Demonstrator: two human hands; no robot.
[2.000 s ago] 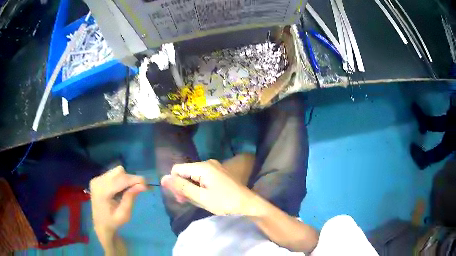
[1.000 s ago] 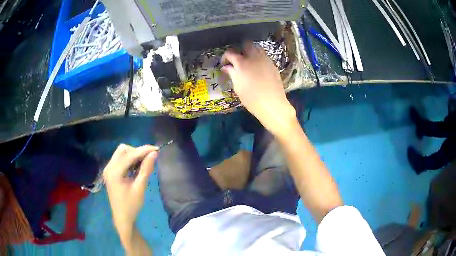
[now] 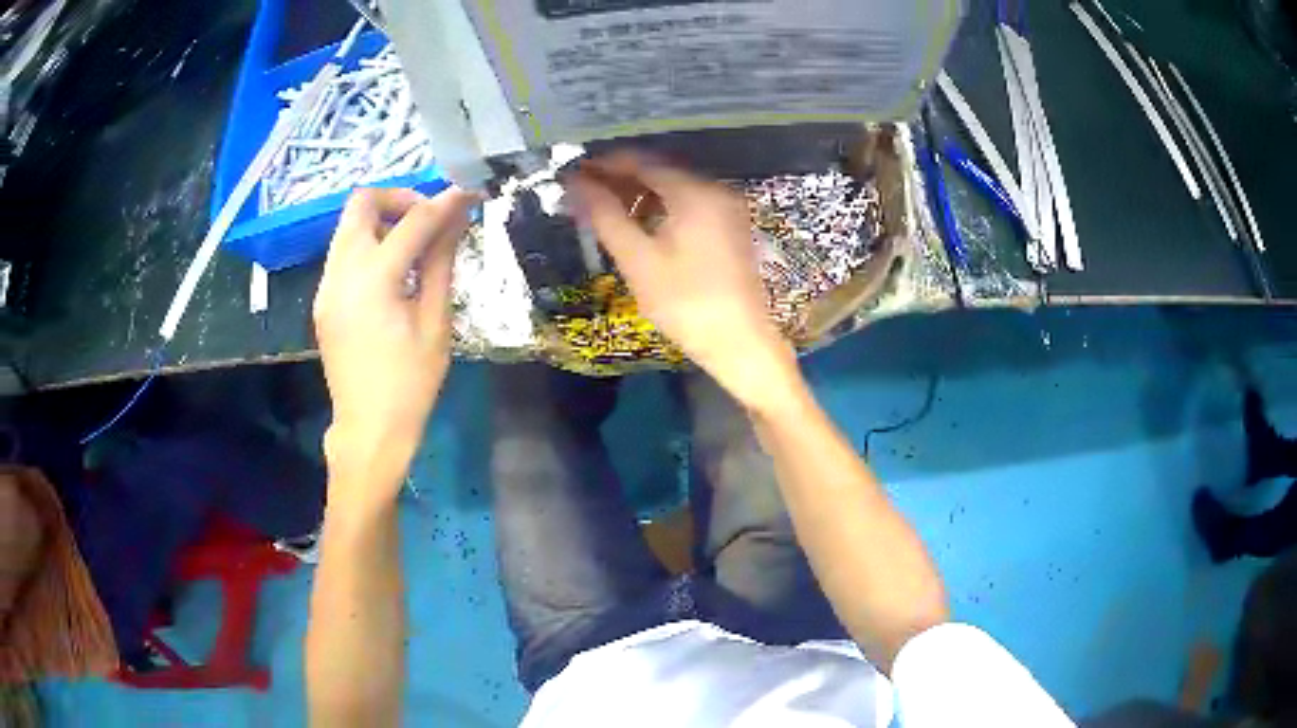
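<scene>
My left hand (image 3: 384, 299) is raised to the left side of the machine head (image 3: 548, 242), thumb and forefinger pinched on a thin lead wire (image 3: 478, 191) that is barely visible. My right hand (image 3: 683, 256) is over the left part of the parts tray (image 3: 889, 256), its blurred fingertips at the top of the machine head. Whether it holds a small piece cannot be seen. Silver terminals (image 3: 825, 228) lie in the tray, with yellow pieces (image 3: 609, 336) at its left front. The crimping machine (image 3: 740, 64) stands behind.
A blue bin (image 3: 253, 239) with white sleeves (image 3: 356, 135) stands left of the machine. A long white strip (image 3: 214, 242) leans on it. A blue-handled tool (image 3: 981, 185) and white strips (image 3: 1045, 157) lie to the right. A red stool (image 3: 228, 605) is below left.
My left hand has risen from over the lap to the machine head with the wire. My right hand went into the tray, then moved left to the head. The view has shifted slightly.
</scene>
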